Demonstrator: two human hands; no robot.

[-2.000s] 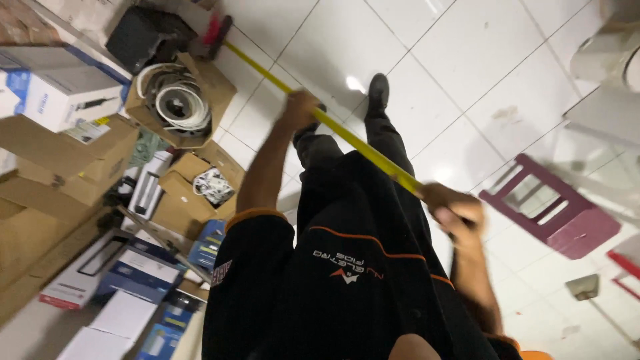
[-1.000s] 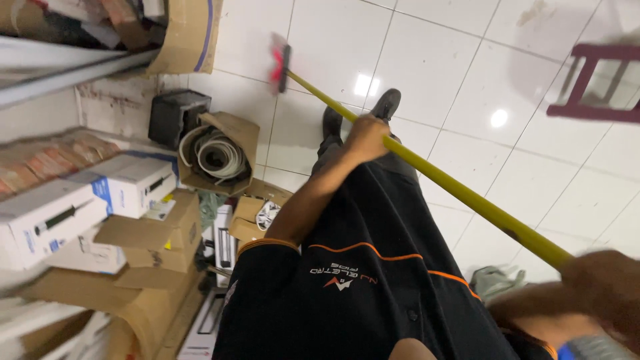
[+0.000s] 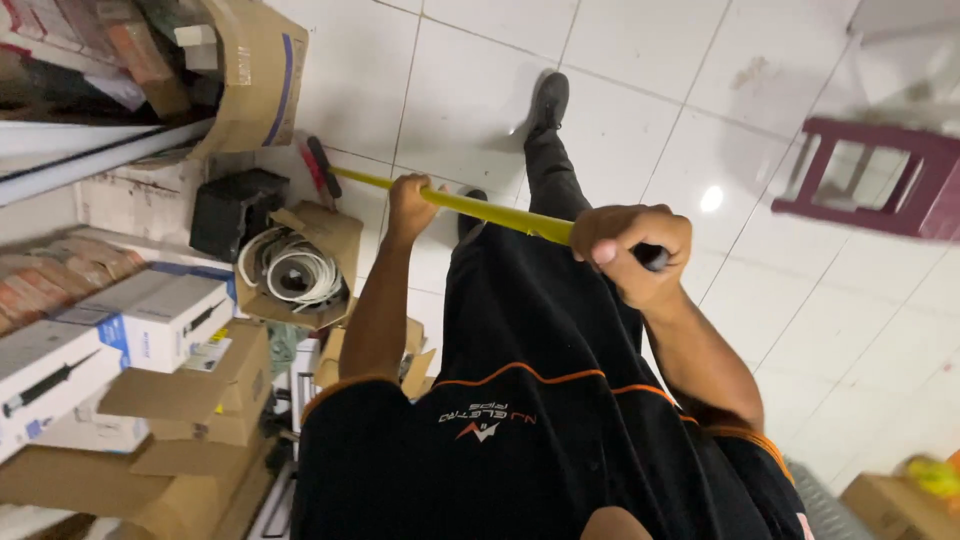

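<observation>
A long yellow pole point(image 3: 495, 213) runs across the front of my body, slanting toward the floor at the left. My left hand point(image 3: 411, 204) is closed around its middle part. My right hand point(image 3: 634, 251) grips the near end, where a dark end cap shows beside the thumb. At the far end a red and black broom or squeegee head point(image 3: 322, 166) rests by the floor, close to a cardboard box point(image 3: 341, 247) that holds coiled white cable point(image 3: 304, 276). Its exact kind cannot be told. My dark shoes stand on white tiles beyond the pole.
A black box point(image 3: 234, 211) sits beside the cable box. Shelving with a large cardboard carton point(image 3: 259, 82) is at the upper left. White boxes point(image 3: 161, 319) and opened cardboard boxes point(image 3: 225, 382) line the left. A maroon plastic stool point(image 3: 885, 180) lies at the right on white floor tiles point(image 3: 622, 60).
My right hand has come in from the far right, closer to my body, still on the pole. The pole's head has moved nearer to the cable box. The view has shifted.
</observation>
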